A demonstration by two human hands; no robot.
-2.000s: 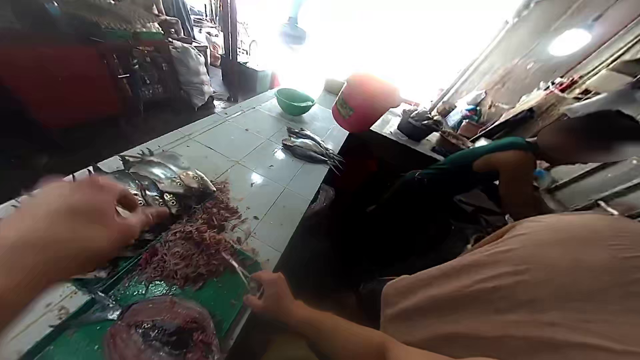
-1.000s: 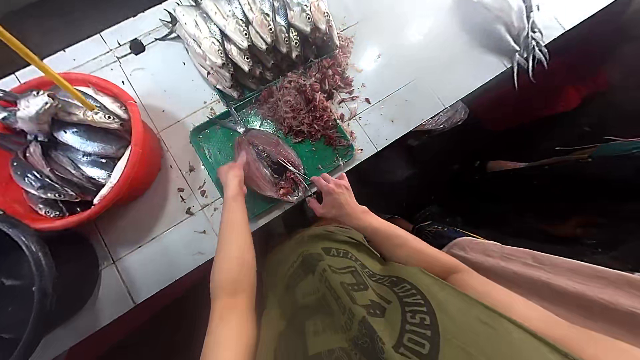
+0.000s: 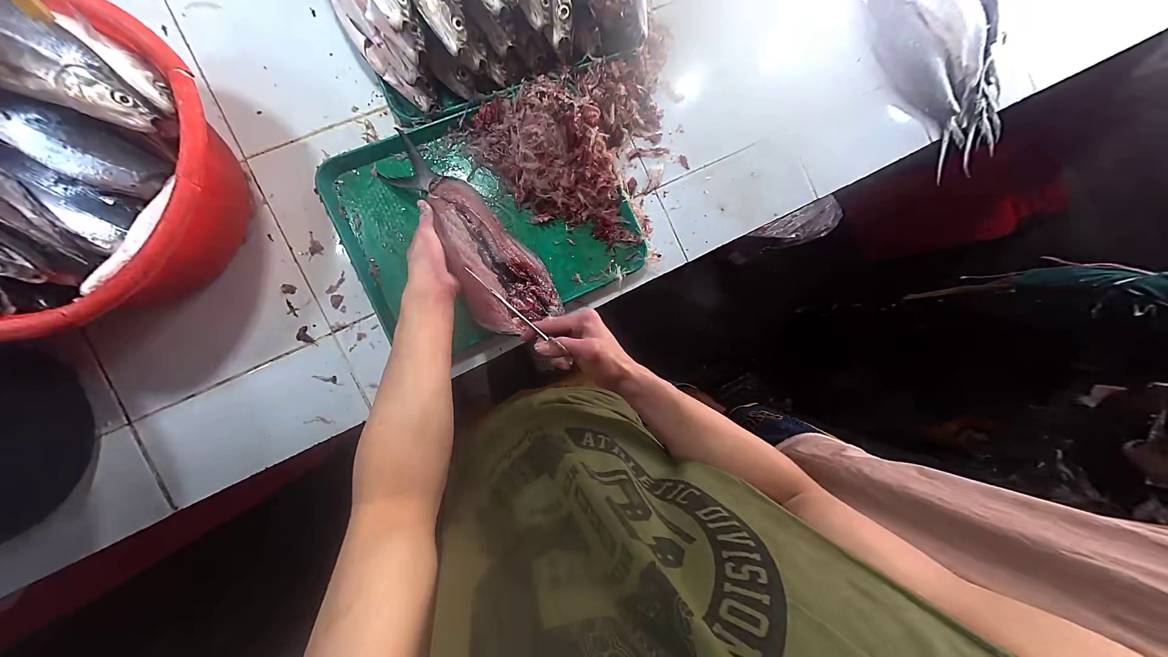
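Observation:
A split-open fish [image 3: 484, 246] lies on a green plastic tray [image 3: 360, 233], its tail toward the tray's far left. My left hand [image 3: 429, 260] rests against the fish's left side near the tail; its fingers are partly hidden. In my right hand [image 3: 584, 345] is a thin metal tool [image 3: 506, 304], its tip over the fish's flesh; whether it is a knife or tweezers I cannot tell. A heap of reddish scraps [image 3: 570, 146] covers the tray's far right part. Beyond it lie several whole fish [image 3: 484, 41] in a row.
A red tub [image 3: 214, 219] full of fish stands at the left, with a dark round container [image 3: 41, 438] below it. Several fish [image 3: 944, 73] lie at the far right on the tiled counter [image 3: 255, 392]. Pinkish cloth [image 3: 967, 511] is at the lower right, beside the counter's edge.
The view has swung down from the wider room. My left hand has moved from the whole fish to the split fish on the tray. The tool remains in my right hand.

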